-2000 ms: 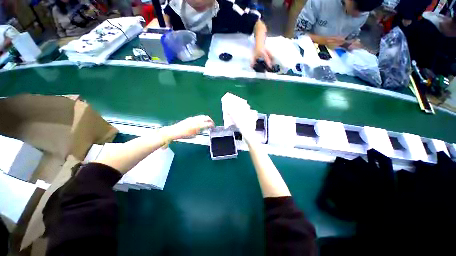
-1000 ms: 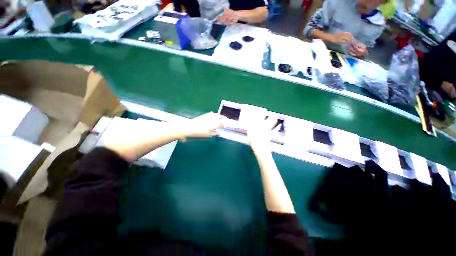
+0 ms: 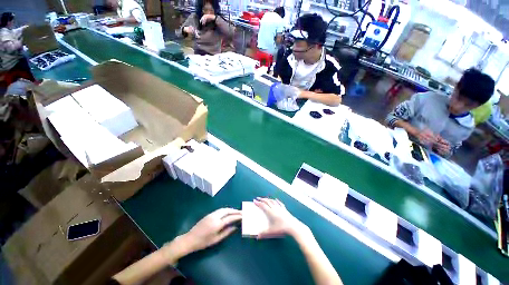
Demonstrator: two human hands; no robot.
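Observation:
A closed white product box point(image 3: 254, 219) is over the green bench in front of me. My right hand point(image 3: 274, 218) grips it from its right side and top. My left hand point(image 3: 215, 227) is at its left side with fingers apart; I cannot tell if the fingertips touch the box. A stack of white boxes point(image 3: 202, 168) stands slanted on the bench beyond my left hand. A row of open boxes with dark inserts point(image 3: 356, 205) and white lids point(image 3: 383, 224) runs along the pale rail to the right.
An open brown carton point(image 3: 150, 108) with white boxes stands at left. A smartphone point(image 3: 83, 230) lies on a closed brown carton point(image 3: 50, 250). The green conveyor belt point(image 3: 268, 131) runs beyond the rail. Workers sit across it. A black heap point(image 3: 416, 275) is at lower right.
The view has swung left and up. Both hands have left the row and come back over the bench. A closed white box is now in my right hand, and the open box stays at the row's left end.

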